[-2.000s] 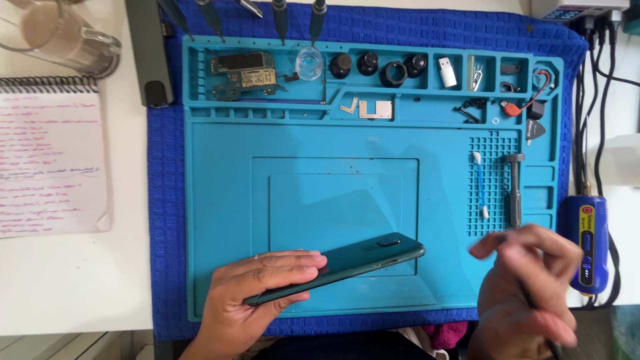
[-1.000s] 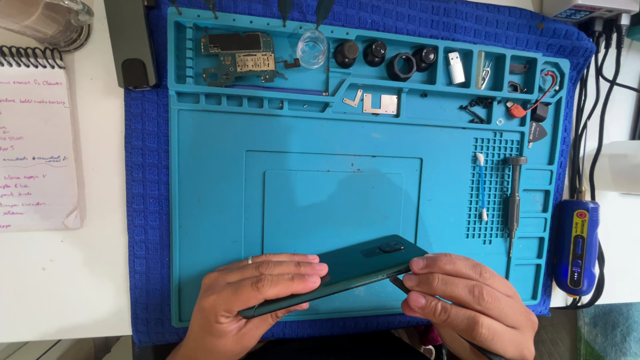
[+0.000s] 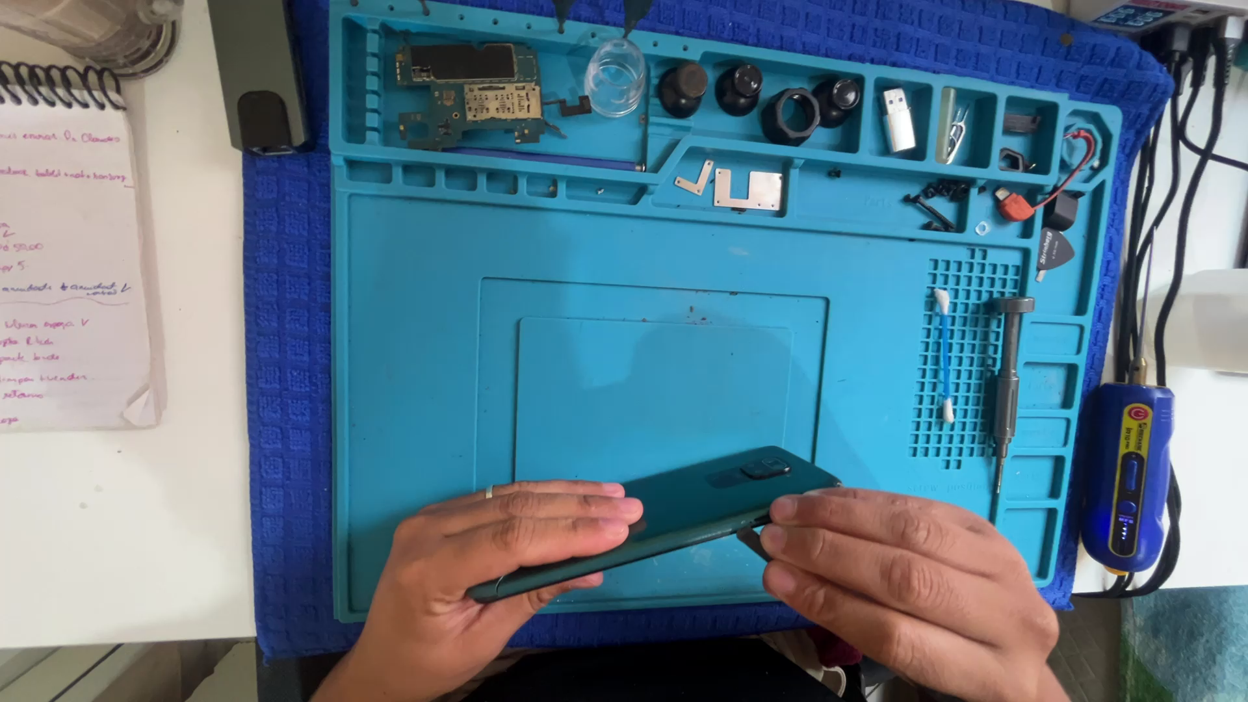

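Note:
My left hand (image 3: 517,546) is closed around the lower left end of a dark green smartphone (image 3: 682,502), fingers on its back and thumb beneath. The phone is tilted above the front of a teal silicone repair mat (image 3: 419,390), its camera module (image 3: 765,469) near the right end. My right hand (image 3: 907,575) touches the phone's right corner and pinches a small dark thin piece (image 3: 753,543) against the long edge; what it is cannot be told. A cotton swab (image 3: 944,356) and a precision screwdriver (image 3: 1008,390) lie on the mat at the right.
At the mat's back are a phone circuit board (image 3: 473,88), a clear round cup (image 3: 615,78), metal plates (image 3: 749,189), small screws (image 3: 936,210) and a USB plug (image 3: 898,121). A spiral notebook (image 3: 73,263) lies left. A blue handheld tool (image 3: 1128,478) and cables (image 3: 1175,224) are right.
My right hand was raised apart from the phone two seconds ago, then came left to its right corner, where it remains. My left hand has kept hold of the phone.

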